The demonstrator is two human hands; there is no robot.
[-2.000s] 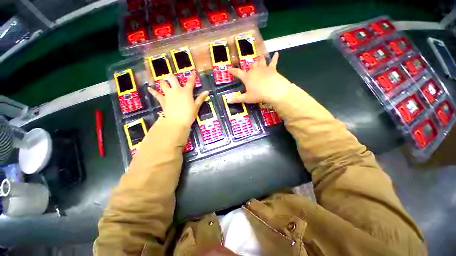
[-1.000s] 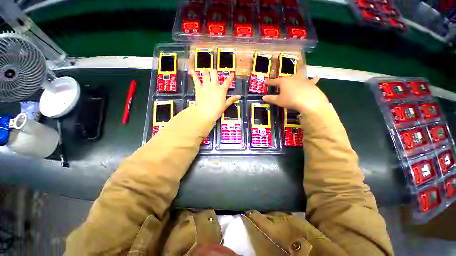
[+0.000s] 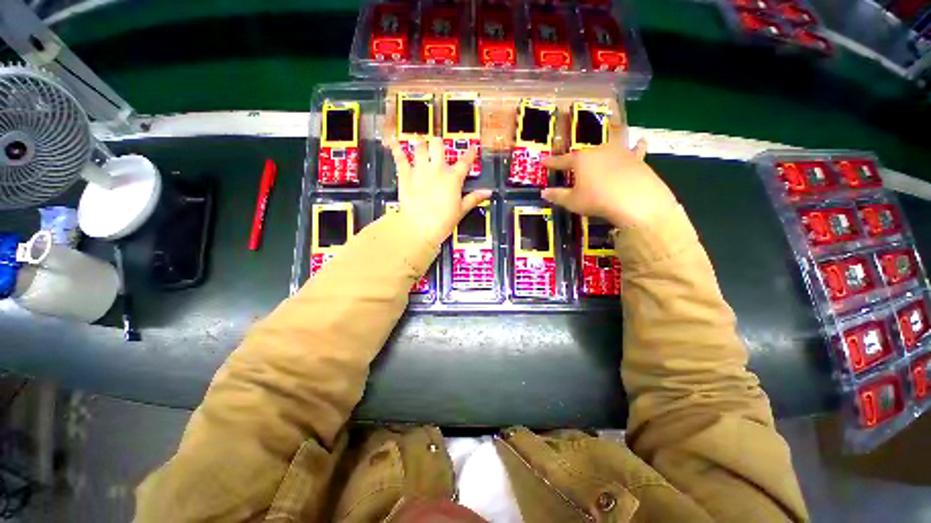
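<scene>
A clear blister tray (image 3: 376, 299) lies in front of me with two rows of red and yellow keypad phones, face up with dark screens. My left hand (image 3: 434, 189) is spread over two back-row phones, its fingertips on the keys of the phone (image 3: 461, 115) and its neighbour. My right hand (image 3: 607, 182) is over the two right back-row phones, fingertips at the keypad of the phone (image 3: 533, 128). Its fingers partly cover the rightmost phone (image 3: 590, 127). Neither hand lifts a phone. My left forearm partly hides two front-row phones.
A second blister tray (image 3: 500, 75) of red phones lies beyond, and a side blister tray (image 3: 829, 296) at right. At left are a red marker pen (image 3: 262, 204), a black case (image 3: 185, 230), a desk fan (image 3: 41, 138), a white disc (image 3: 119, 197) and a white mug (image 3: 71, 283).
The camera view has turned since two seconds ago, bringing the fan into view. Both hands stay over the same back-row phones, with small finger shifts on the keypads.
</scene>
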